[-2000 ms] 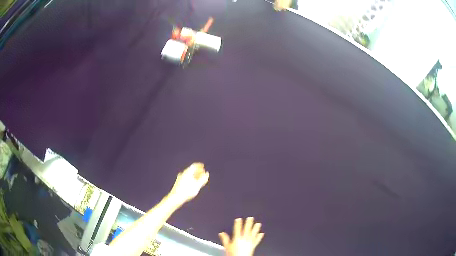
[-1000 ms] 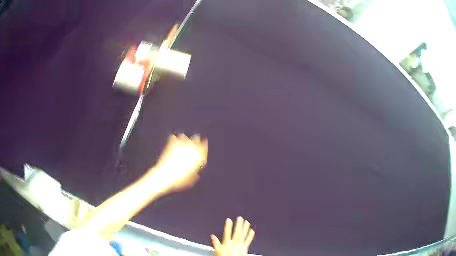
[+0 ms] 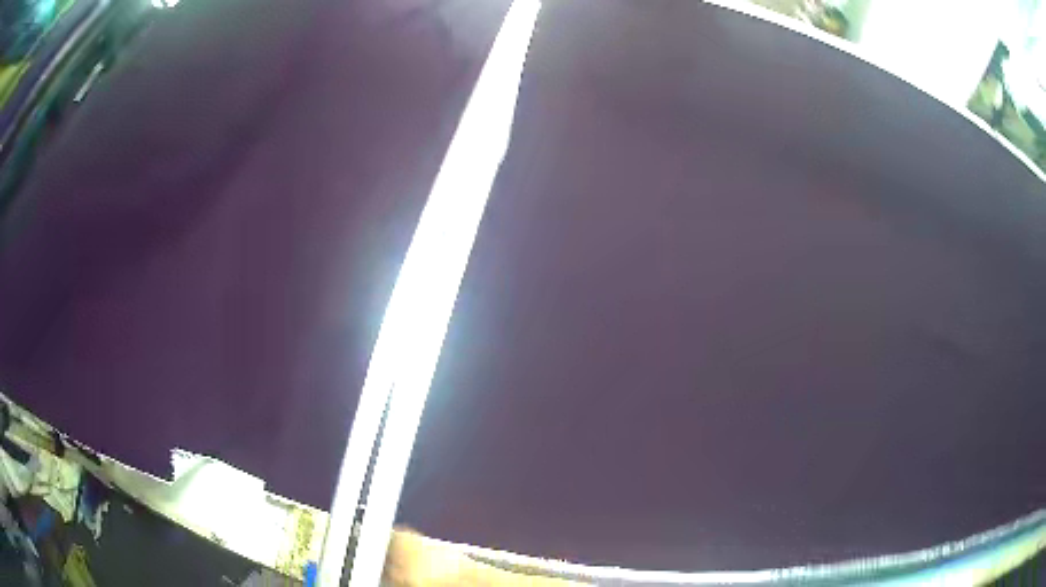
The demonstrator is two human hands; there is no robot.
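Dark purple fabric ply (image 3: pixel 711 298) fills most of the view, fairly smooth. A long shiny white end cutter rail (image 3: pixel 442 258) lies across it from the bottom edge, left of centre, to the top centre. A thin dark line runs along its lower part. What seems to be my right hand (image 3: pixel 430 560) is at the bottom edge, close to the right side of the rail. It is blurred and cut off, so its fingers and any grip are hidden. My left hand is out of the picture.
A white folded corner (image 3: pixel 212 487) sticks up at the near left edge of the cloth. The cream table edge strip (image 3: pixel 301 539) with dark marks is nearest me. Dark floor with coloured scraps shows lower left. A white surface lies beyond the cloth at the upper right.
The white and red-orange cutter has gone out of view. The rail now shows wide and bright across the cloth. My left hand has left the picture; what seems my right has moved left.
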